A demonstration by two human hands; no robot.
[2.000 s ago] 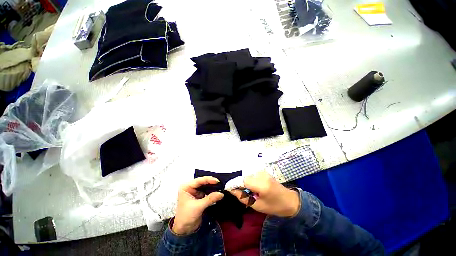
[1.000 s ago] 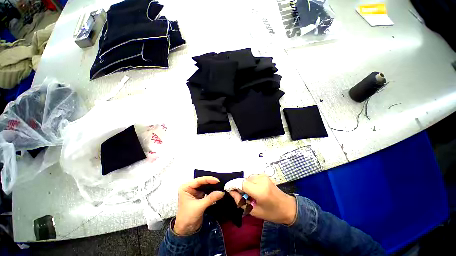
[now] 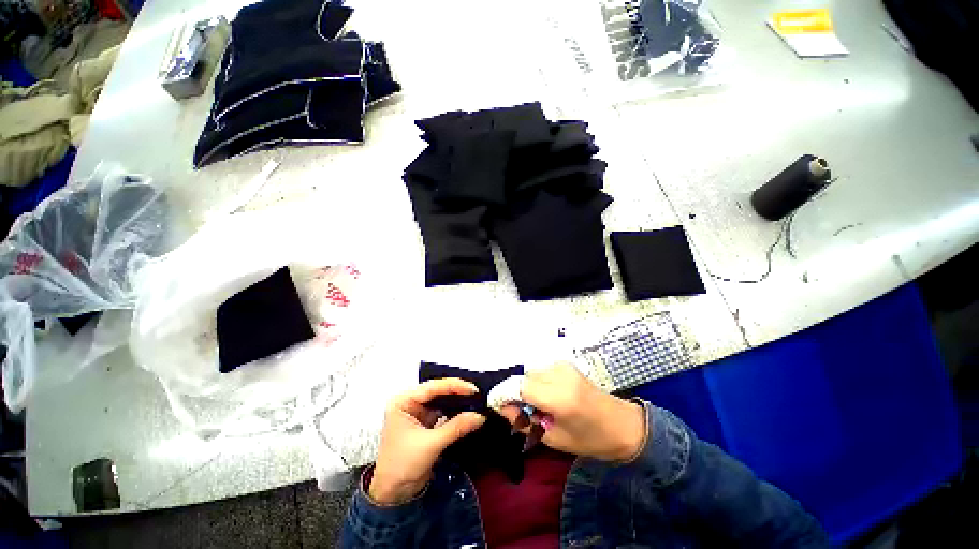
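Note:
A black pocket piece (image 3: pixel 472 377) is held in both hands at the near table edge. My left hand (image 3: pixel 417 442) pinches its left side between thumb and fingers. My right hand (image 3: pixel 580 416) is closed at its right side, with a white patch at the fingertips and a small blue and pink item in the fingers, too small to name. No needle can be made out. The pile of pocket pieces (image 3: pixel 510 204) lies beyond the hands. A single black piece (image 3: pixel 657 263) lies right of it, another (image 3: pixel 263 322) on the white plastic bag (image 3: pixel 177 354).
Garment panels (image 3: pixel 285 91) and a small box (image 3: pixel 191 59) lie upper left. A second plastic bag (image 3: pixel 86 247) is far left. A gridded sheet (image 3: pixel 641 350) lies at the near edge. A thread cone (image 3: pixel 789 188), clear packet (image 3: pixel 660 43) and yellow-and-white card (image 3: pixel 807 32) are right.
My right hand has shifted slightly at the cloth, and its fingers have changed angle. My left hand keeps its pinch. The camera view has moved very slightly.

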